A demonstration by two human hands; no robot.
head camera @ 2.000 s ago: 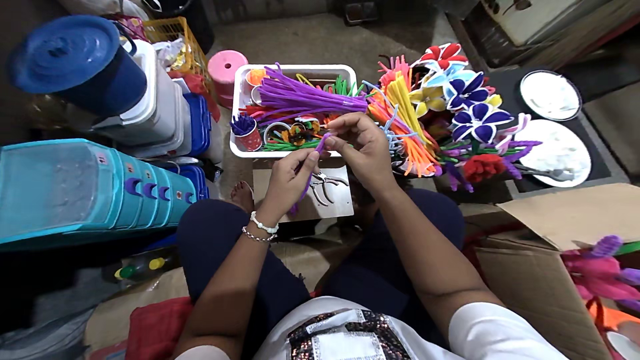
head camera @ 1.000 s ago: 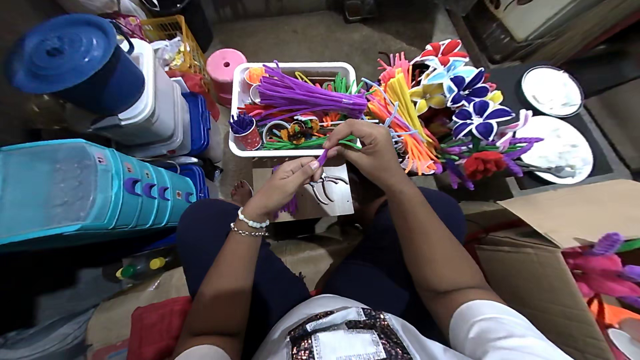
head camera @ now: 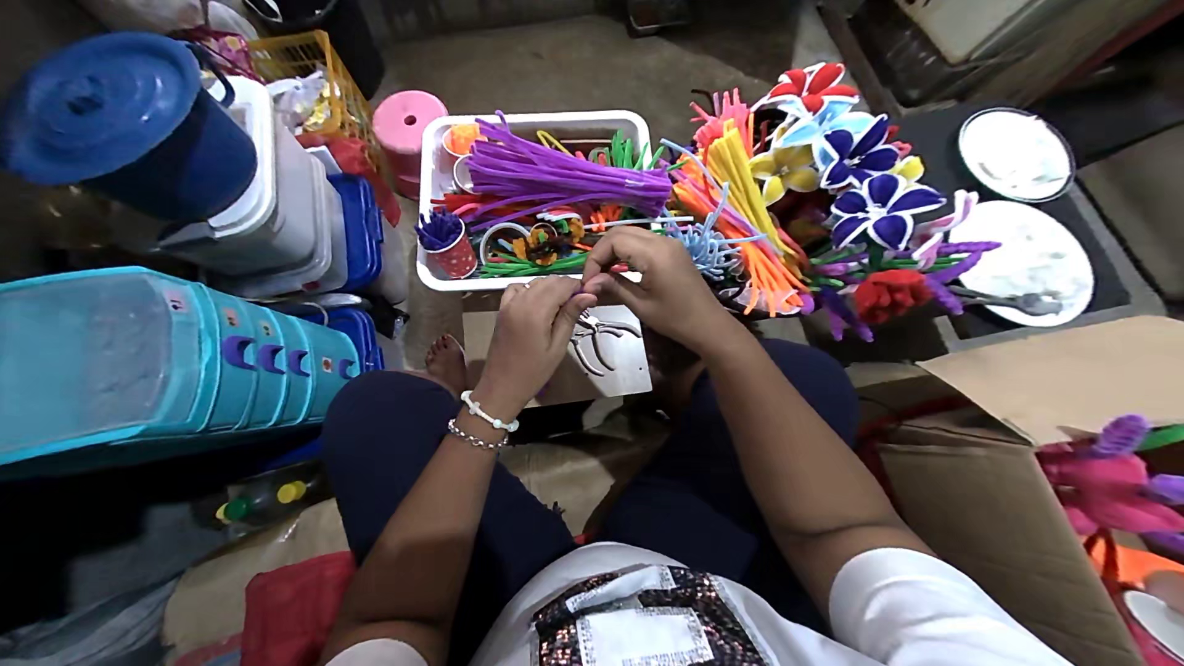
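Note:
My left hand [head camera: 536, 328] and my right hand [head camera: 646, 282] meet at the fingertips above my lap, pinching a small purple pipe-cleaner piece [head camera: 580, 289] that their fingers mostly cover. Just below them, dark-handled pliers [head camera: 597, 344] lie on a pale board. Beyond the hands stands a white plastic basket [head camera: 427, 199] with a bundle of purple pipe cleaners [head camera: 564, 176] across it, green stems, and a red dotted cup [head camera: 450, 250] of dark purple pieces. Orange and yellow pipe cleaners [head camera: 740, 203] lean at its right end.
Pipe-cleaner flowers [head camera: 883, 211] stand at the right, beside two white plates [head camera: 1027, 264] [head camera: 1016, 153] with white material. An open cardboard box [head camera: 999, 509] is at my right. Teal drawers [head camera: 185, 361], a lidded blue bucket [head camera: 129, 120] and a pink stool [head camera: 407, 129] are at the left.
The purple strands that hung below my left hand are now mostly out of sight. Both hands stay together above the board, with fingers shifted slightly.

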